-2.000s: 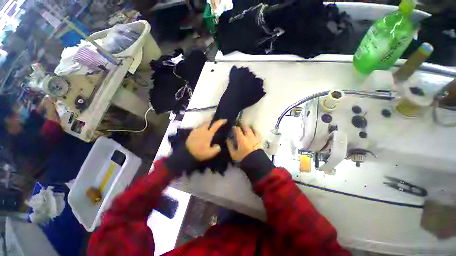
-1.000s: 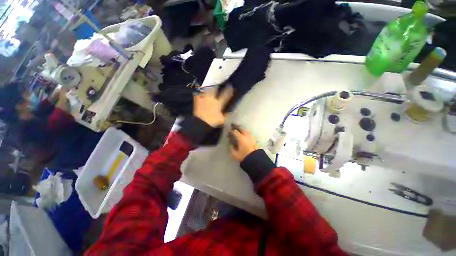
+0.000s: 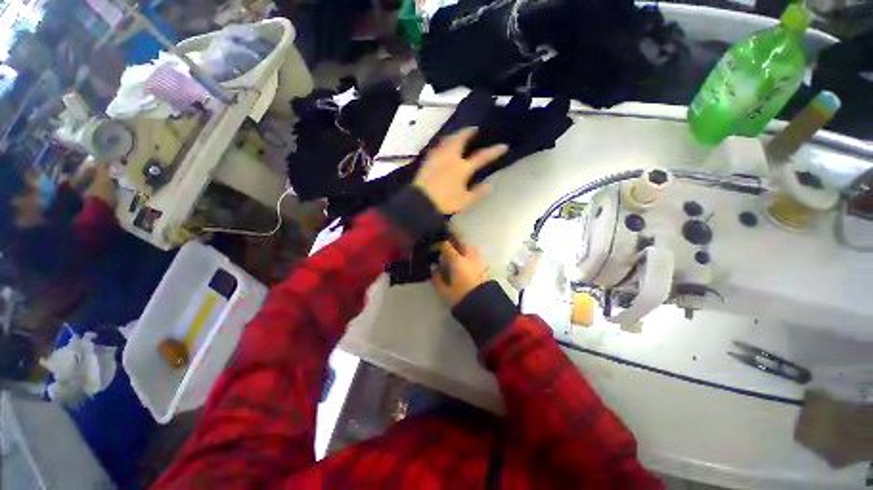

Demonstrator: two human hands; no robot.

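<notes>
A stack of black cut fabric lies fanned across the table's left end, its jagged ends towards the back. My left hand rests on this fabric with its fingers spread. My right hand is nearer the table's front, with its fingers curled at the edge of a smaller black piece; its fingertips are partly hidden. The white sewing machine lies to the right of both hands, with an orange-yellow block beside the lit needle area.
Black bundles lie behind the table, and another with pale string is at the left. A green bottle stands behind. Thread snips and a brown patch are at right. A white bin and a person's sleeve are at left.
The black stack has shifted and now fans out further right along the back of the table. My left hand has moved right and towards the back. My right hand stays near the same spot.
</notes>
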